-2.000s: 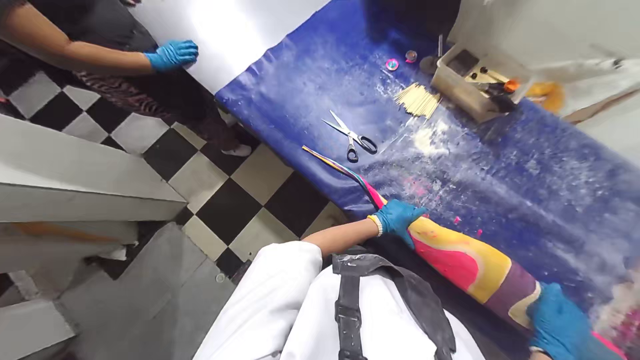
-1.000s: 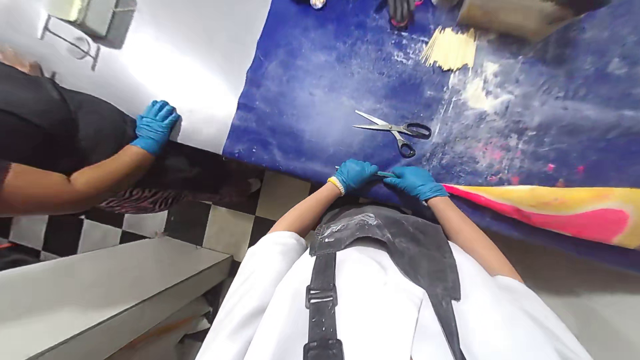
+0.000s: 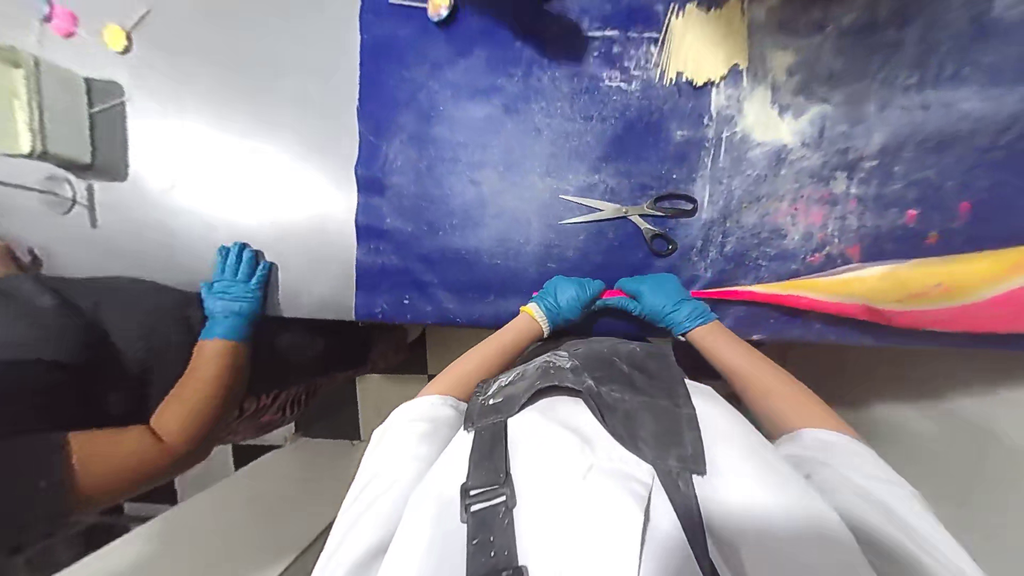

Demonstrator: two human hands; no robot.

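Observation:
Near the front edge of the blue covered table, my left hand (image 3: 566, 302) and my right hand (image 3: 658, 302), both in blue gloves, are closed around the thin drawn-out end of a pink and yellow candy-like mass (image 3: 896, 290). A short pink piece shows between the hands. To the right of my right hand the mass widens and runs out of view. Scissors (image 3: 628, 211) with black handles lie just beyond my hands, blades apart and pointing left. Farther back is a bundle of thin pale sticks (image 3: 704, 44).
At the left, a co-worker's gloved hand (image 3: 235, 290) rests on the bare metal tabletop (image 3: 240, 96). Round lollipops (image 3: 117, 38) and a grey device, perhaps a scale (image 3: 64, 116), lie there. Pale powder and pink bits dot the blue cover (image 3: 480, 160).
Two seconds ago my hands were far apart along the thick part of the mass; now they are close together at its thin end. The view has swung round.

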